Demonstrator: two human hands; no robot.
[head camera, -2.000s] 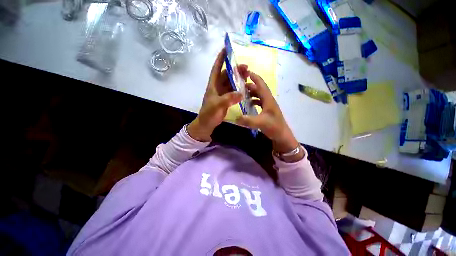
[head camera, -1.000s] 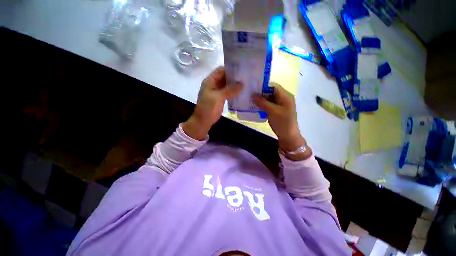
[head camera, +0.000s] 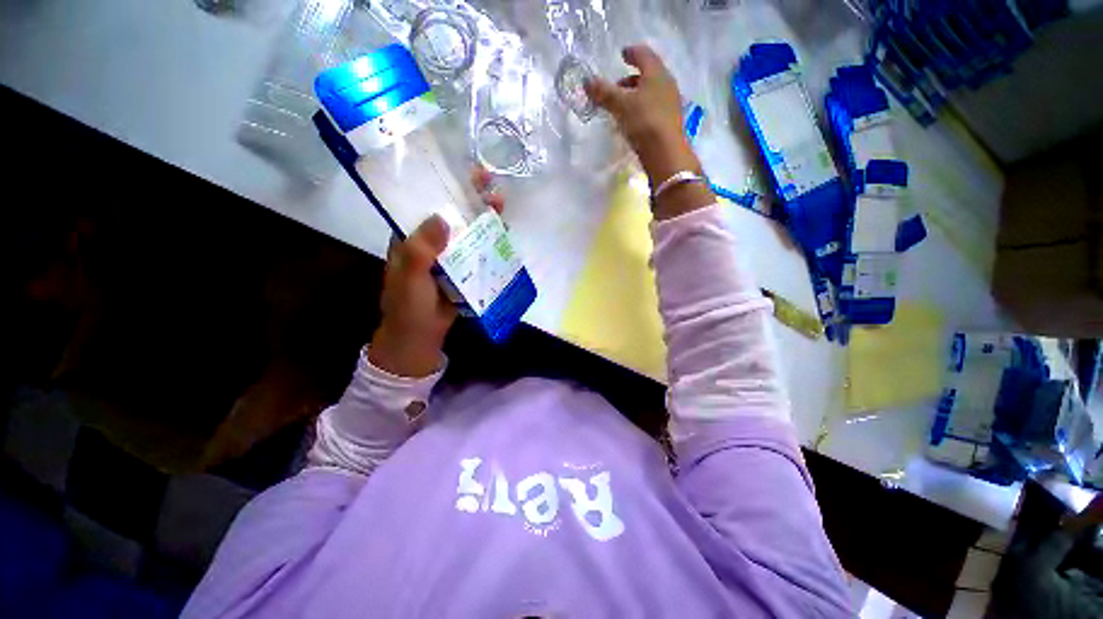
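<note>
My left hand (head camera: 417, 284) grips a blue and white retail box (head camera: 417, 181) near its lower half, thumb on the front. The box is tilted, its blue flap pointing up and left. My right hand (head camera: 637, 103) reaches over the table with its fingers apart. Its fingertips are beside a coiled pale cable (head camera: 575, 87); contact is unclear. More coiled cables (head camera: 506, 143) lie between the hands, among shiny clear plastic.
Clear plastic trays (head camera: 284, 121) lie at the left, partly behind the box. A yellow sheet (head camera: 617, 284) is at the table's near edge. Flat cartons (head camera: 792, 133) lie mid-right beside a small yellow-green packet (head camera: 792, 314). More blue and white boxes (head camera: 974, 399) are far right.
The box, held by both hands before, has moved left and is now in my left hand alone. My right hand has let go and moved up to the cables.
</note>
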